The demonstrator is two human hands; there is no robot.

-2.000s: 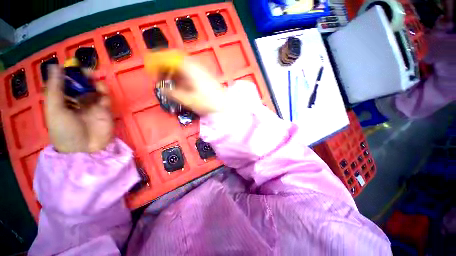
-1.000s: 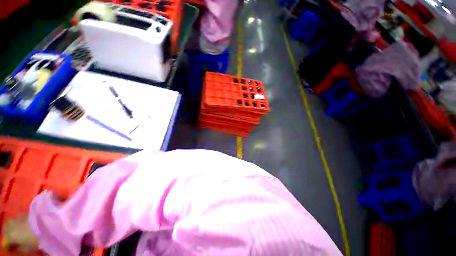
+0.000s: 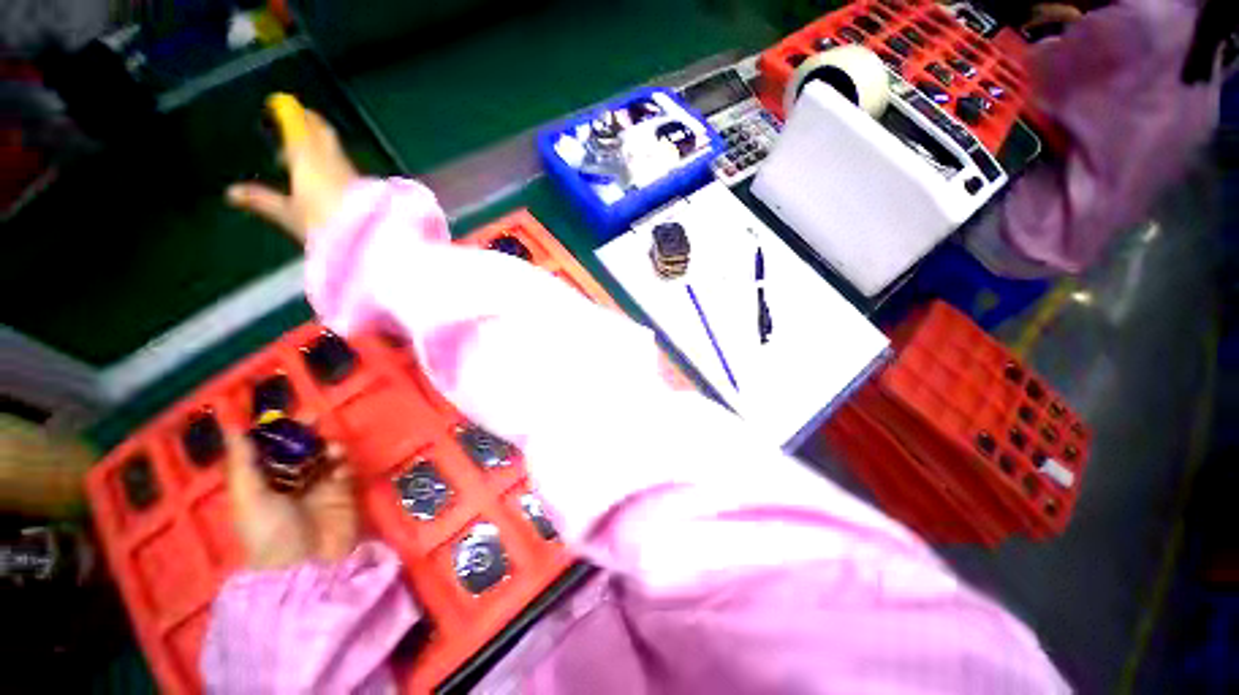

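The red tray (image 3: pixel 360 414) lies in front of me, with dark watch bodies in several of its square pockets. My left hand (image 3: pixel 292 509) is over the tray's left part and holds a small stack of watch bodies (image 3: pixel 285 451), with a yellow finger cot at its top. My right hand (image 3: pixel 310 177) is raised beyond the tray's far edge, over the dark green surface. Its fingers are spread, one has a yellow cot, and nothing shows in it. My right sleeve hides the tray's middle and right part.
Right of the tray, a white sheet (image 3: pixel 802 319) bears stacked watch bodies (image 3: pixel 670 250) and pens. Behind are a blue bin (image 3: pixel 632 201), a calculator (image 3: pixel 742 136) and a white box (image 3: pixel 870 190). Stacked red trays (image 3: pixel 972 394) stand lower right. Another person's sleeve (image 3: pixel 1107 122) shows upper right.
The view has swung back from the aisle to the tray. My right hand has moved from over the tray to beyond its far edge. My left hand is back in view with the stack.
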